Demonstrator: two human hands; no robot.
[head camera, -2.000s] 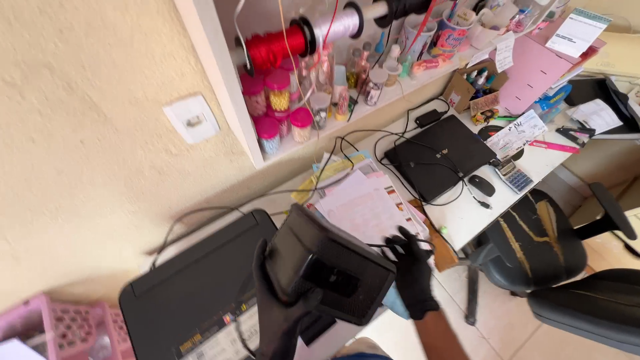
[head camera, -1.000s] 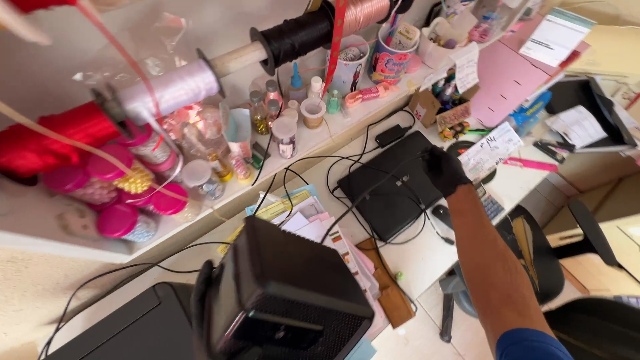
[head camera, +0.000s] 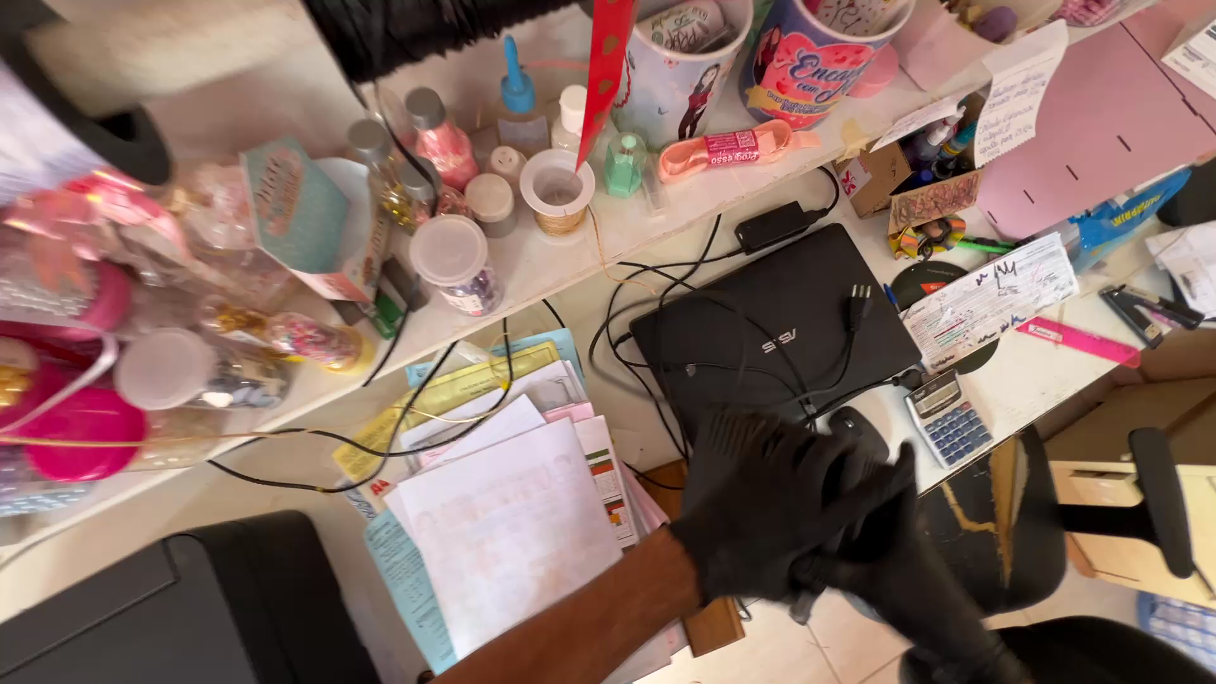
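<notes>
My left hand (head camera: 755, 503), in a black glove, reaches from the lower left to the near edge of a closed black ASUS laptop (head camera: 750, 323). My right hand (head camera: 883, 570), also gloved in black, meets it from the lower right. The fingers overlap and blur against dark things, so whether they hold anything cannot be told. Black cables and a plug (head camera: 859, 306) lie across the laptop lid, and a power adapter (head camera: 781, 226) rests beyond it. Close to the fingers is a black mouse (head camera: 858, 433); a calculator (head camera: 948, 418) lies right of it.
A stack of papers (head camera: 513, 532) lies left of my hands, beside a black printer-like machine (head camera: 171, 608). Above runs a white shelf (head camera: 570, 261) with jars, bottles and cups. A black chair (head camera: 988, 522) with torn upholstery stands at the right.
The black box that my left hand held is no longer seen. My right hand has come back from the laptop's far side to beside my left. The view has shifted closer to the desk.
</notes>
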